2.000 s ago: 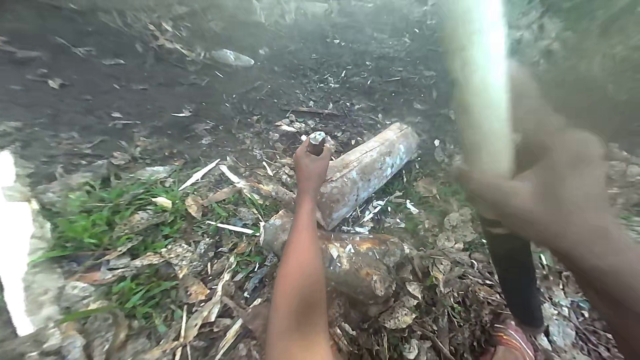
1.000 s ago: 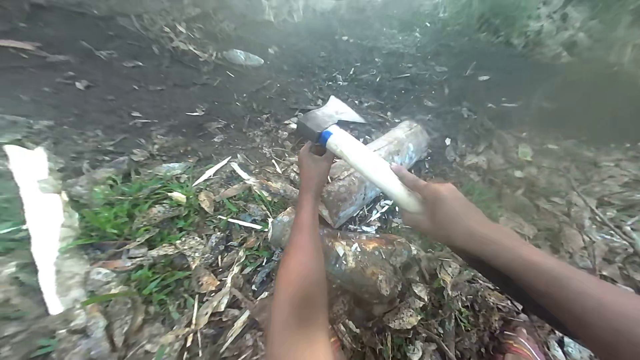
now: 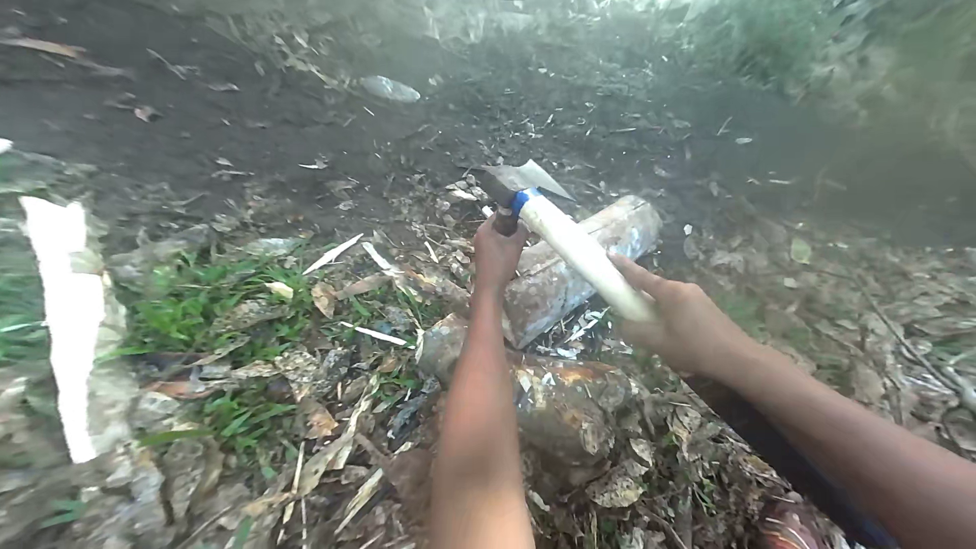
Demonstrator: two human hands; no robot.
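Observation:
My right hand (image 3: 663, 313) grips the white pipe-like handle of an axe (image 3: 576, 248), which has blue wrapping below its metal head. The axe head lies over the far end of a short, dark-ended piece (image 3: 505, 221) that my left hand (image 3: 499, 240) holds upright. Whether the head touches the piece cannot be told. Right behind and beside my left hand lies a cut log (image 3: 583, 267) with pale, blotched bark. A second, shorter log (image 3: 568, 408) lies nearer, partly behind my left forearm.
Dry leaves, wood chips and grass (image 3: 198, 305) cover the ground around the logs. A plastic bottle (image 3: 390, 88) lies farther off. At the left is a bright white strip (image 3: 72, 328). Part of a foot (image 3: 789, 522) shows at the lower right.
The axe, raised at the right two seconds ago with its head out of view, has come down to the piece in my left hand. Since one second ago little has changed.

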